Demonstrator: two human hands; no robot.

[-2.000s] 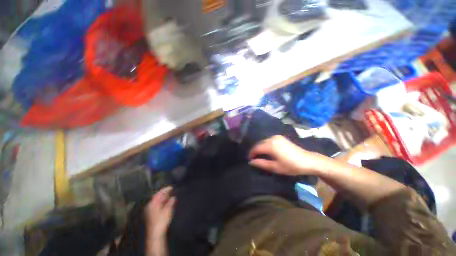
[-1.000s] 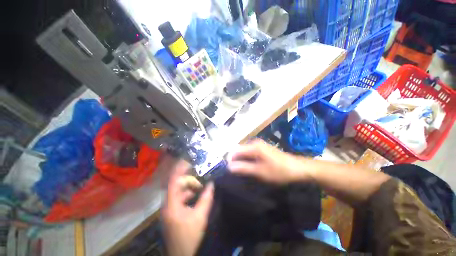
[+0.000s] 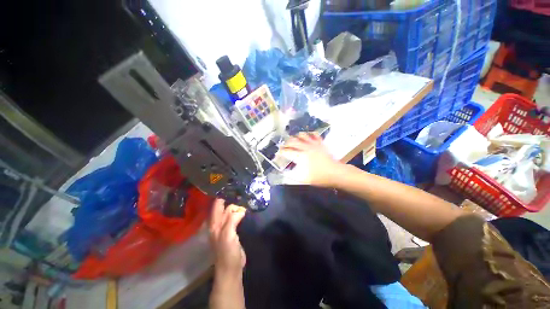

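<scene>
The black garment [image 3: 307,241] lies over my lap and reaches up to the front of the button-sewing machine [image 3: 205,154]. A bright lamp glare covers the needle area [image 3: 259,193]. My left hand [image 3: 227,232] is at the garment's upper left edge, just below the machine head, thumb and fingers closed at the cloth. My right hand [image 3: 306,160] is at the near edge of the button tray [image 3: 272,158], fingers spread over its dark buttons [image 3: 304,124]. Whether its fingertips hold a button cannot be told.
A control panel [image 3: 257,113] and a black bottle with yellow label [image 3: 233,78] stand behind the tray. Clear bags with dark contents [image 3: 350,90] lie on the table right. Orange-red bag [image 3: 175,202] and blue bag [image 3: 102,193] lie left. Red basket [image 3: 500,175] and blue crates [image 3: 416,48] are right.
My right hand has moved from the garment by the needle area up to the button tray. My left hand stays near the machine front. The view has shifted slightly.
</scene>
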